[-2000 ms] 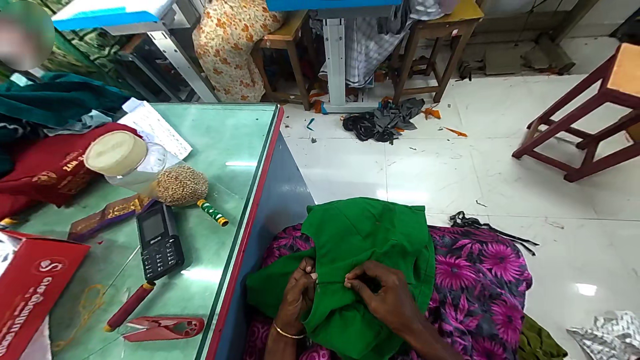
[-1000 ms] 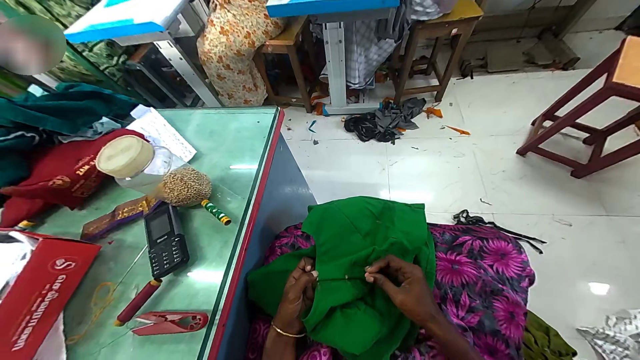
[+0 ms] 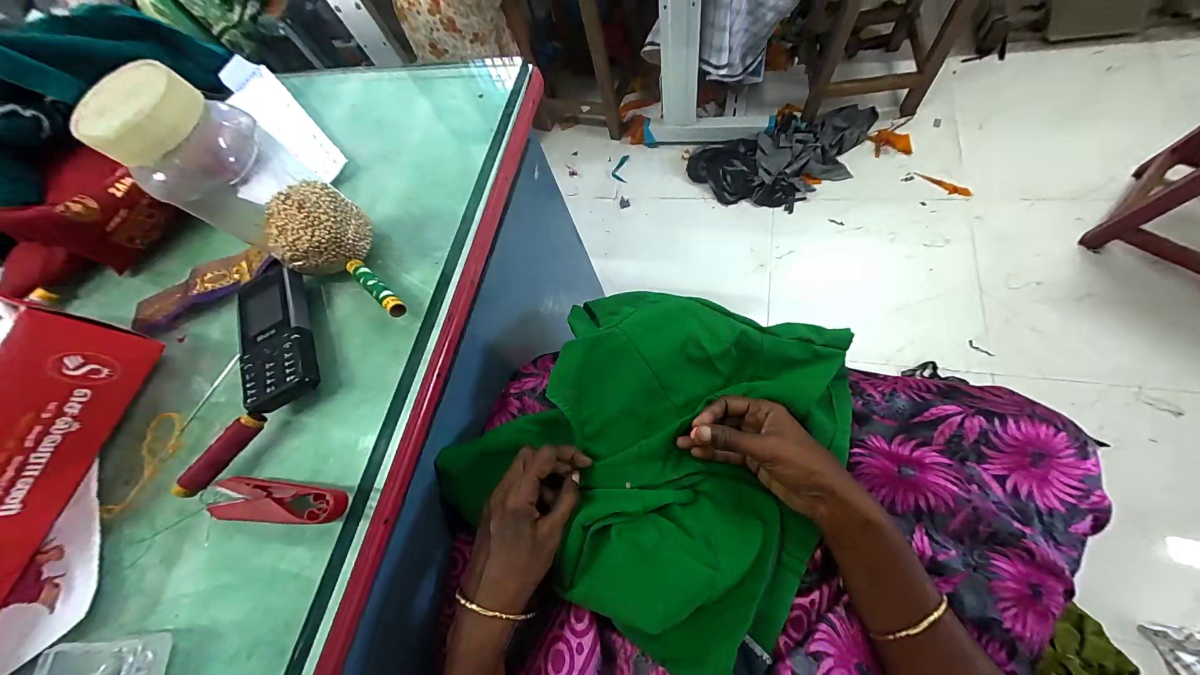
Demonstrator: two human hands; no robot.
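Note:
A green cloth garment (image 3: 647,384) lies spread over my lap, on the purple-flowered fabric (image 3: 975,478). My left hand (image 3: 530,511) pinches the garment's left part between thumb and fingers. Over its right part, my right hand (image 3: 755,445) is raised with thumb and index fingertip together; something tiny and reddish shows at the tips, too small to name. A small pale spot sits on the cloth between the hands. On the glass-topped table to the left lie red thread snips (image 3: 278,501) and a dark red thread spool (image 3: 218,456).
The table's red edge (image 3: 450,347) runs close to my left arm. On the table are a keypad phone (image 3: 277,342), a beaded ball (image 3: 319,228), a plastic jar (image 3: 202,150) and a red box (image 3: 61,441). Dark cloth scraps (image 3: 787,155) and a wooden stool (image 3: 1148,202) stand on the floor.
My right hand was lower at the cloth near my left hand two seconds ago, then moved off rightward. My left hand stays on the garment.

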